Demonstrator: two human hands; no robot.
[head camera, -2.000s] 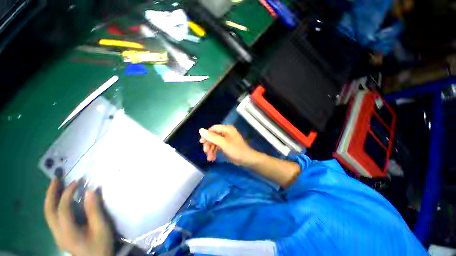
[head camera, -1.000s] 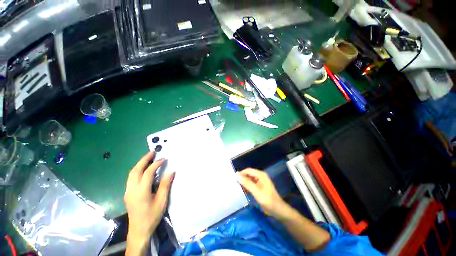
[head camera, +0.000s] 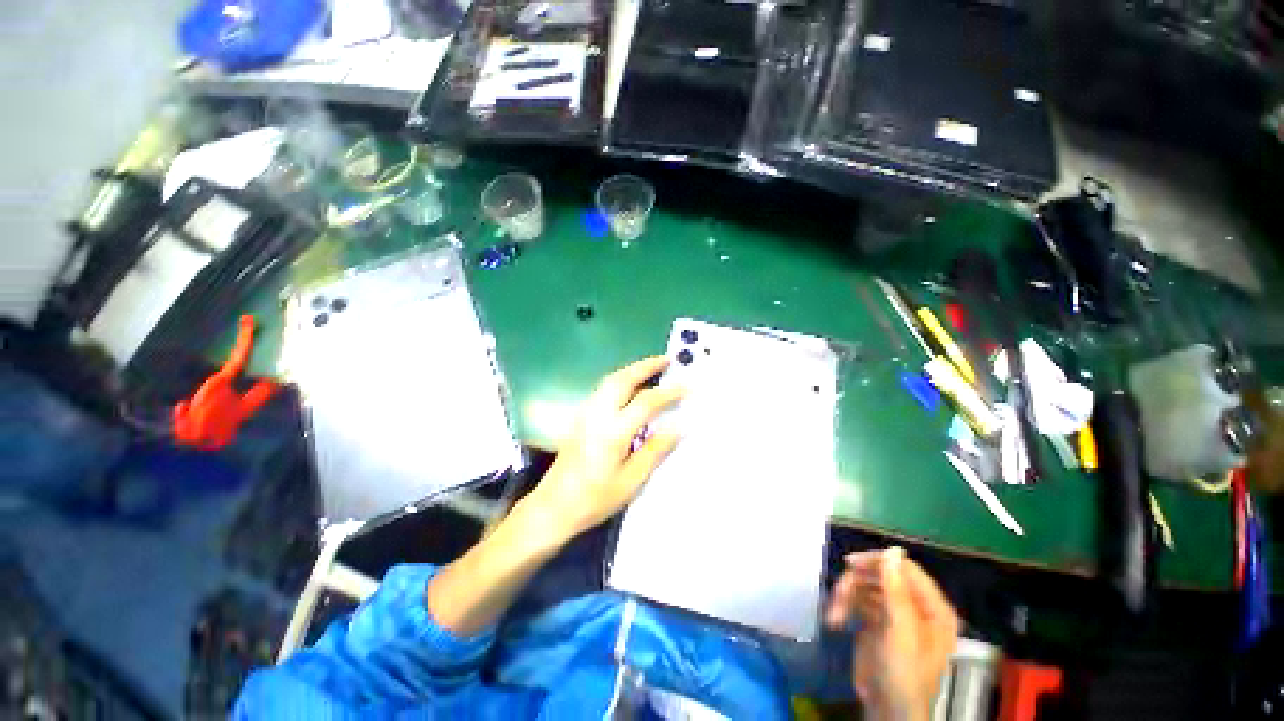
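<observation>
A grey-silver tablet back cover [head camera: 739, 486] lies partly on the green bench and partly over my lap, its black camera parts at the top left corner. My left hand [head camera: 613, 451] grips its left edge, fingertips on the face just below the camera corner. My right hand [head camera: 898, 634] is blurred, just right of the cover's lower right edge, fingers bent and close together; whether it holds anything is hidden. A second back cover [head camera: 401, 395] in clear film lies to the left. A small black disc [head camera: 586, 313] lies on the bench between them.
Clear cups [head camera: 513, 206] stand at the back. Black panels [head camera: 690, 78] line the rear. An orange-red handled tool [head camera: 218, 402] lies at far left. Pens, sticks and white scraps [head camera: 1049, 387] lie to the right, beside a long black bar [head camera: 1122, 493]. A whitish bottle [head camera: 1183, 409] is further right.
The view has swung left, showing the orange-red tool and the whole second cover. My left hand stays on the cover. My right hand has moved off its right edge, lower and slightly away.
</observation>
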